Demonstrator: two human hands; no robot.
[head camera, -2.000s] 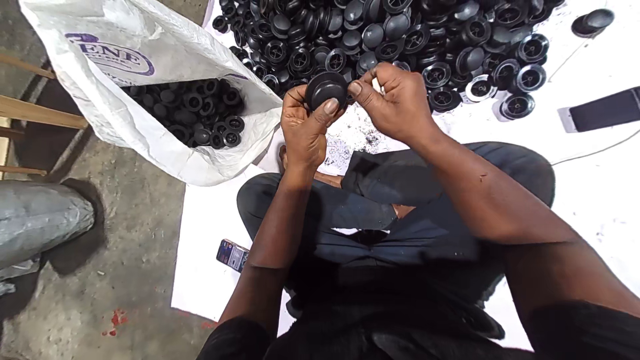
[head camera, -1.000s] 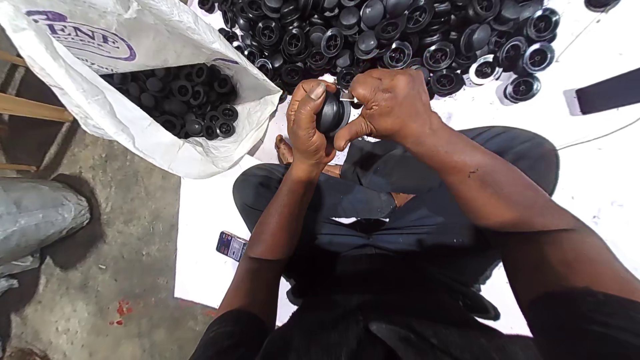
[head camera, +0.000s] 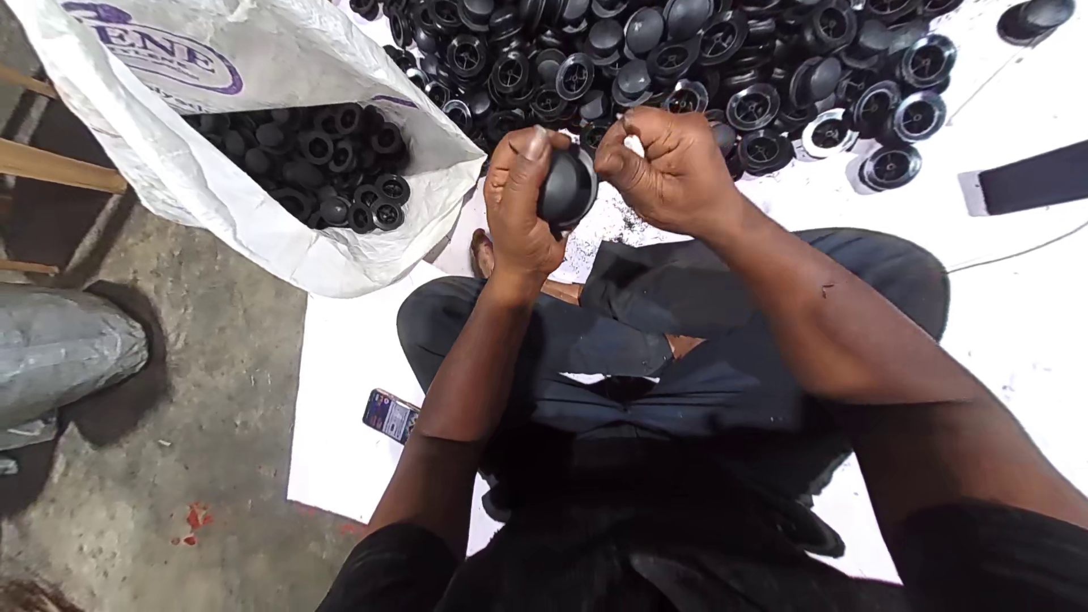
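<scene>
My left hand (head camera: 520, 200) grips a round black plastic knob-like part (head camera: 568, 189), its smooth domed side showing and its rim on the right. Close to that rim, my right hand (head camera: 667, 170) has its thumb and fingers pinched together, apart from the part. Something small and pale shows between those fingers; whether it is a held thing or the white sheet behind cannot be told. Beyond both hands lies a heap of similar black parts (head camera: 752, 106), some with spoked undersides up. A white woven sack (head camera: 425, 200) at the left holds more of them.
A phone (head camera: 391, 416) lies on the white sheet (head camera: 331, 459) beside my left forearm. At the right are a dark flat object (head camera: 1037, 177) and a thin cord (head camera: 1011, 255). A grey sack (head camera: 68, 353) and wooden bars (head camera: 59, 164) stand at the far left.
Two seconds ago the part was between both hands. My right hand closed over its edge, and now stands a little to the right of it. My left hand has kept its hold.
</scene>
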